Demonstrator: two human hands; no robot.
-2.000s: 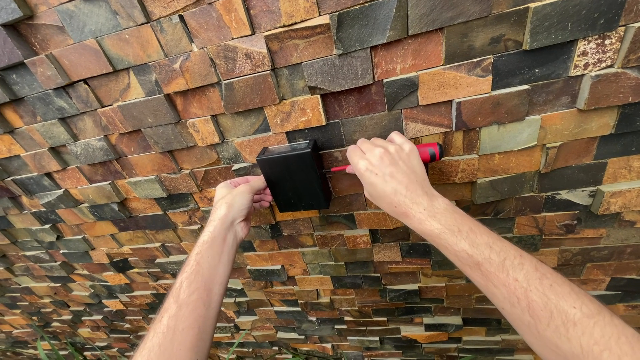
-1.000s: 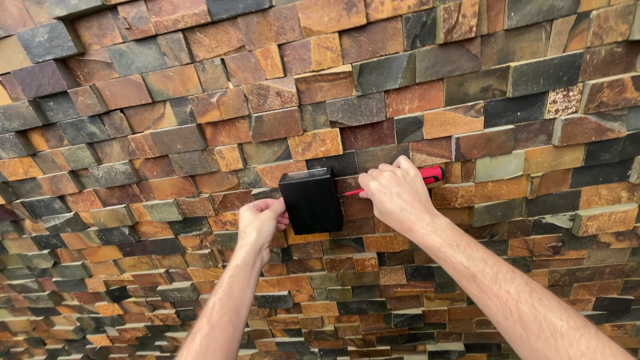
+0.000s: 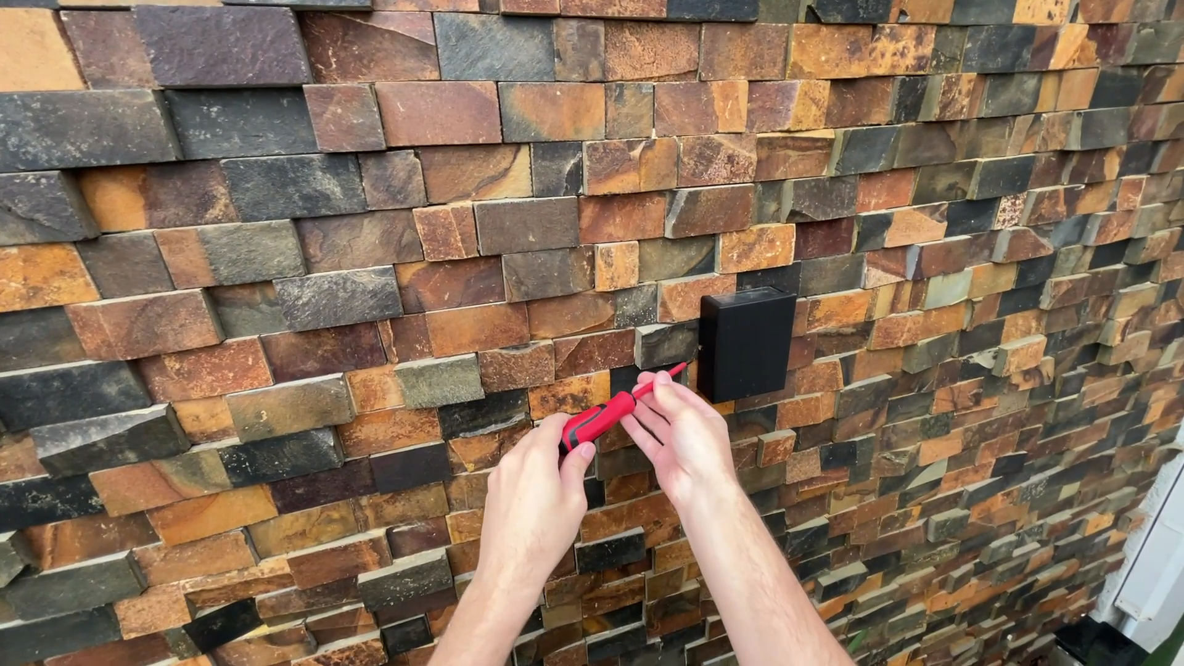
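A black rectangular box [image 3: 746,346] is mounted on the stone-clad wall. To its lower left, a red and black screwdriver [image 3: 597,424] slants up to the right, its red shaft pointing toward the box's left side; whether the tip touches is not clear. My left hand [image 3: 536,486] is closed around the end of the handle. Just below the box, my right hand [image 3: 677,430] has its thumb and fingers on the red shaft, in front of the handle.
The wall [image 3: 453,176] is covered with uneven split-stone tiles whose edges jut out at different depths. At the lower right stand a white frame-like part [image 3: 1152,564] and a dark object [image 3: 1096,643] beside some green leaves.
The screwdriver was in my right hand at the box's right side; my left hand now grips its handle at the left. My left hand has left the box. The view has shifted.
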